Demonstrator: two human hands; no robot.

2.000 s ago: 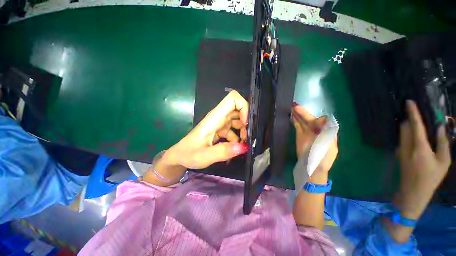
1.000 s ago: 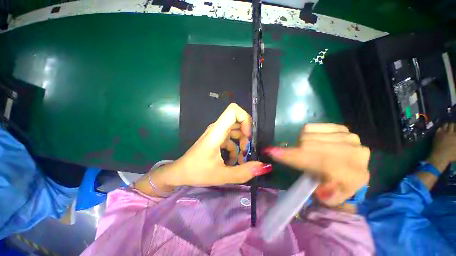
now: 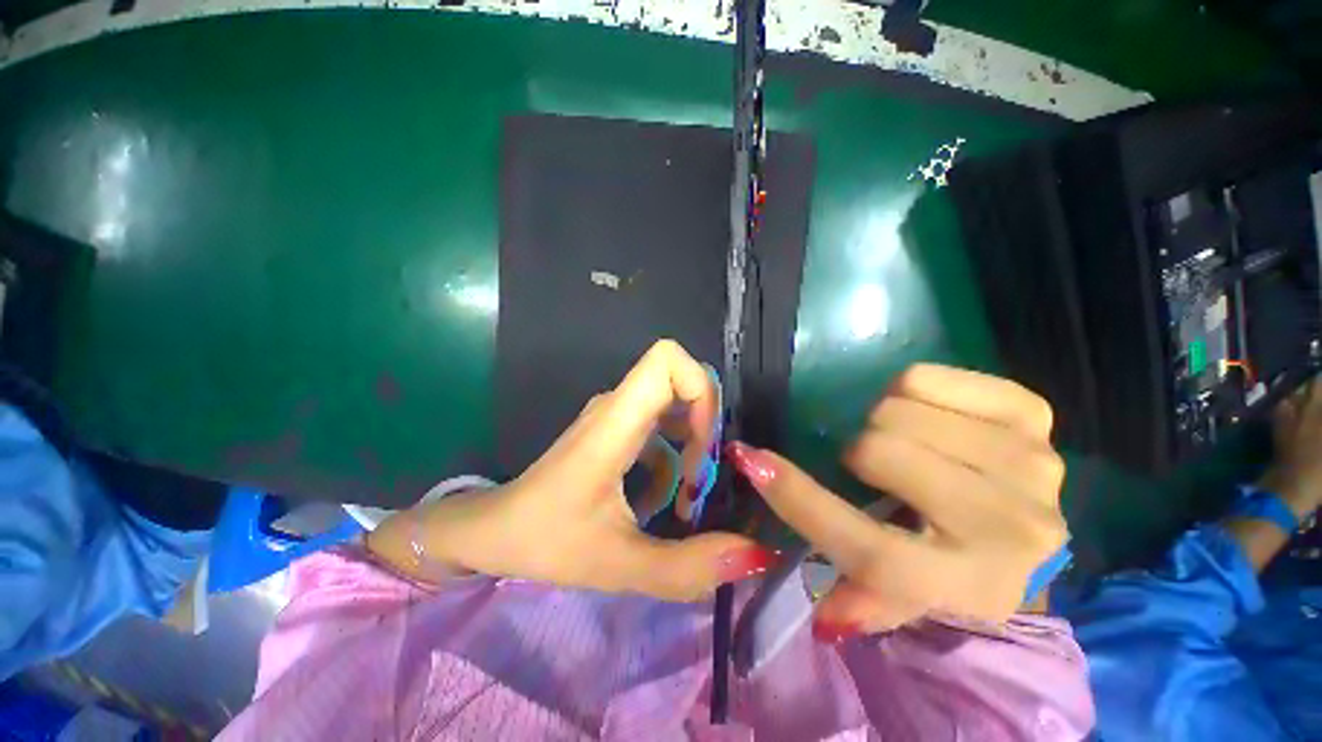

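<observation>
The tablet half-assembly stands on its thin edge over the black foam pad, seen as a narrow black bar with a bit of red wire. My left hand grips it from the left near its lower part, thumb across the edge. My right hand is on the right, its extended red-nailed finger touching the edge. The white backing sheet hangs below this hand, held against the palm. Whether a small piece is under the fingertip cannot be told.
White scraps lie on the green mat. A small pale mark shows on the foam pad. At right, another open tablet sits on stacked black foam, with a blue-sleeved person's hand beside it. Another blue sleeve is at left.
My right hand came from beyond the tablet's right side to its near edge, with the sheet. The tablet turned from slightly angled to edge-on. My left hand moved slightly down.
</observation>
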